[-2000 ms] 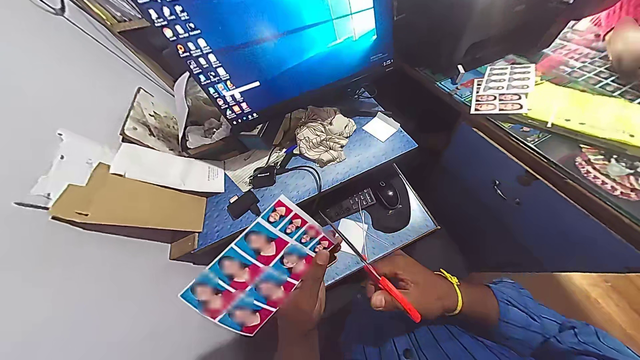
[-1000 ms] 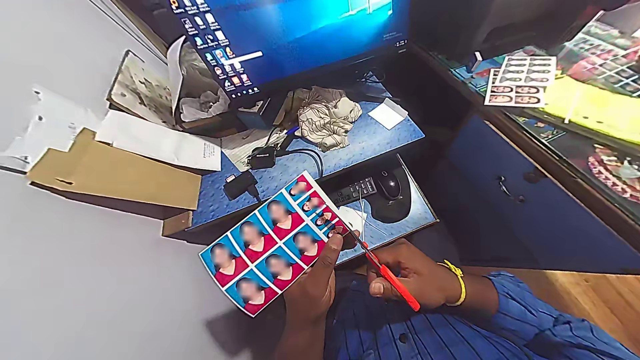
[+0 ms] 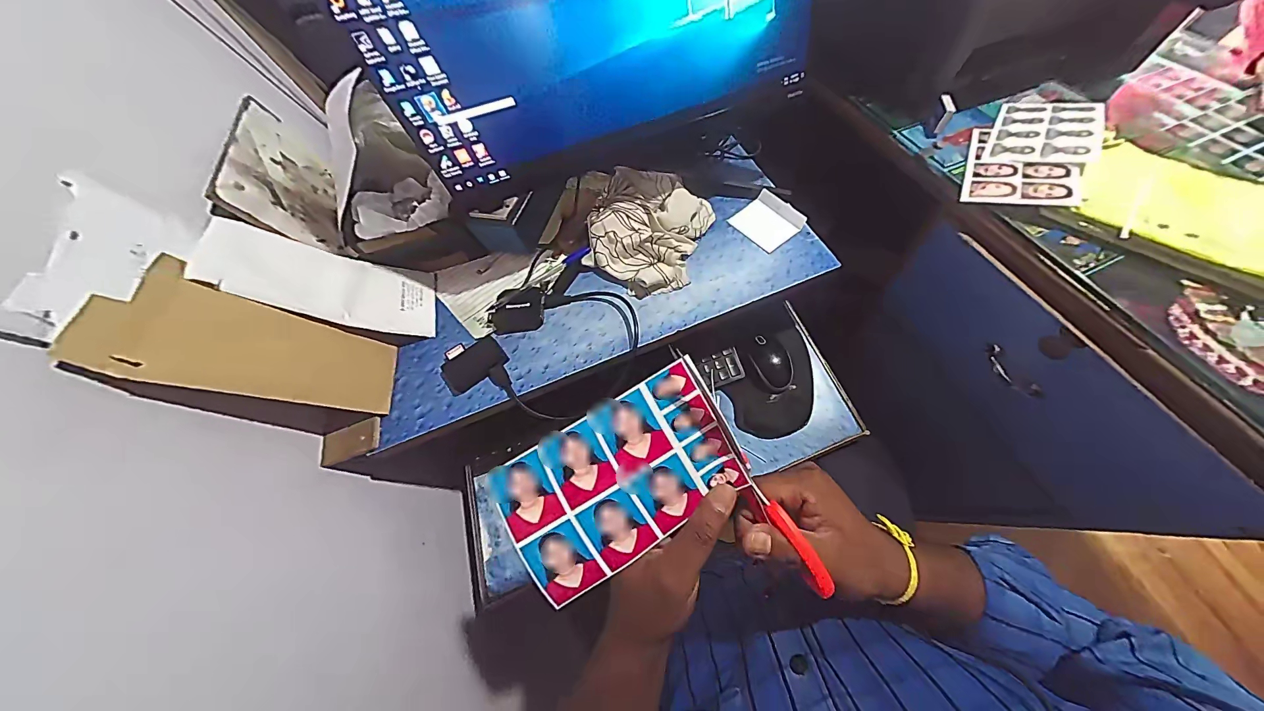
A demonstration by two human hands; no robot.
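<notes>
My left hand [image 3: 671,568] pinches the lower right edge of a sheet of printed portrait photos [image 3: 602,484], thumb on top. The sheet carries rows of larger portraits on blue, with a column of smaller ones at its right end. My right hand [image 3: 825,533] holds red-handled scissors [image 3: 798,548]; a yellow thread is round that wrist. The blades run along the sheet's right edge, beside the small portraits. Whether they touch the paper at every point cannot be told. The lower handle loop is partly hidden by my fingers.
Beyond the sheet stand a monitor [image 3: 612,79] and a blue desk shelf [image 3: 780,262] with a crumpled cloth [image 3: 647,232] and black cable adapters [image 3: 474,365]. A mouse [image 3: 768,363] rests on the lower tray. Cardboard [image 3: 227,341] juts out left. More photo sheets [image 3: 1047,138] lie on a counter at right.
The photo sheet has turned flatter to the view since the first frame, still in my left hand. The scissors remain in my right hand at its right edge.
</notes>
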